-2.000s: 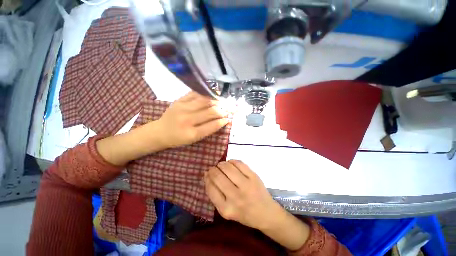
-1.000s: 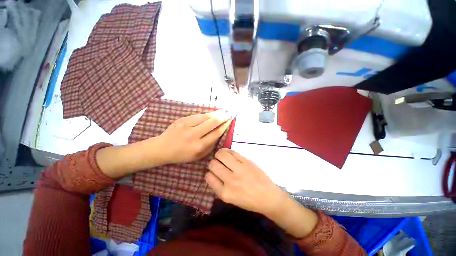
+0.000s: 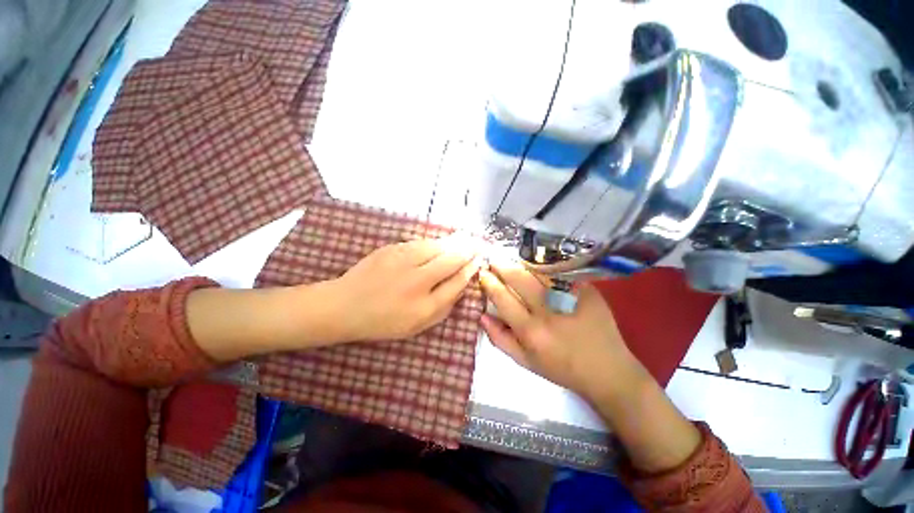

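Observation:
The plaid pocket piece lies on the white table and hangs over its front edge. My left hand lies on it with fingertips at the brightly lit needle area. My right hand has its fingertips at the piece's right edge, near the needle, close to my left fingertips. Glare hides the fingertips and the needle. The sewing machine stands above. No red layer shows at the plaid edge now. Red pocket pieces lie right, partly behind my right hand.
Loose plaid pieces lie at back left. A finished piece lies low over the blue bin. Right are a small black tool, a brown tab and red-handled scissors.
The view has shifted, with the machine head now further right. My right hand has moved up from the lower plaid edge to the needle area. The red strip at the plaid edge no longer shows.

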